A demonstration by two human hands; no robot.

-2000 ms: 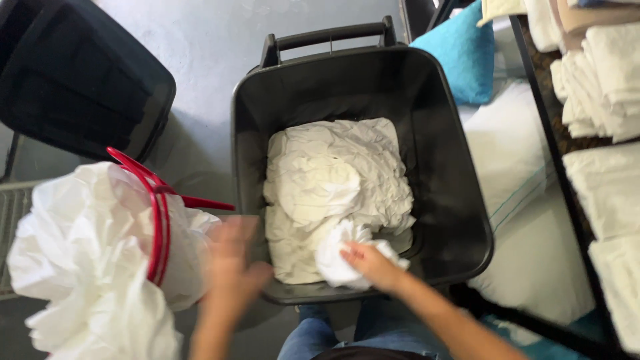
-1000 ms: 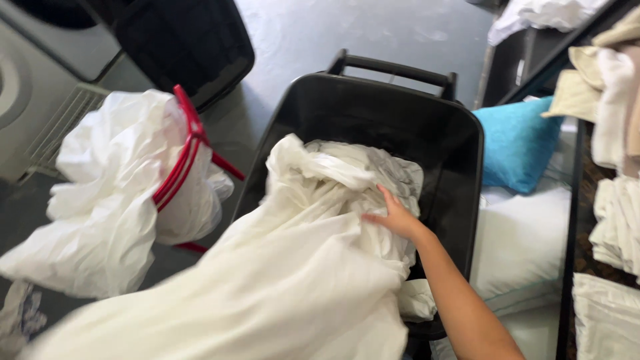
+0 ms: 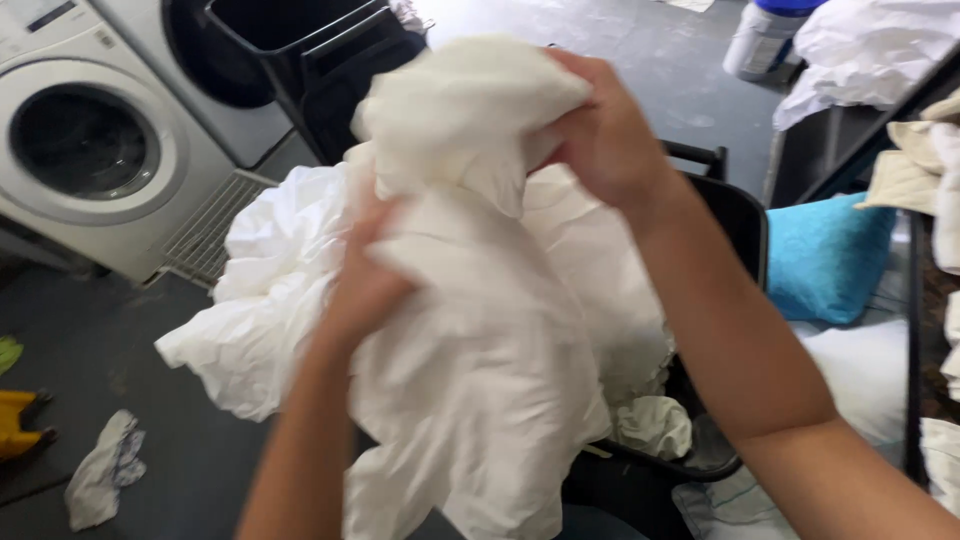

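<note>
A large white cloth, perhaps a sheet [image 3: 480, 315], hangs bunched between my hands over the black plastic bin [image 3: 757, 240]. With its fingers on the upper right edge of the cloth, my right hand [image 3: 600, 127] grips it. My left hand [image 3: 375, 262], blurred, is at the cloth's left side; whether its fingers are closed on it I cannot tell. Below and behind the cloth, more white linen [image 3: 652, 427] lies in the bin. At the left, another heap of white linen [image 3: 277, 300] bulges out; the red frame seen around it earlier is hidden.
A front-loading washing machine [image 3: 90, 142] and a wire rack [image 3: 217, 225] are at the left. Beyond the linen stands another black bin [image 3: 322, 52]. A turquoise pillow [image 3: 832, 255] sits right of my bin. A small cloth [image 3: 105, 472] and a yellow object [image 3: 19, 424] lie on the floor.
The white cloth has been lifted and gathered higher above the bin. My left hand, hidden one second ago, shows again at the cloth. The view has swung toward the washing machine.
</note>
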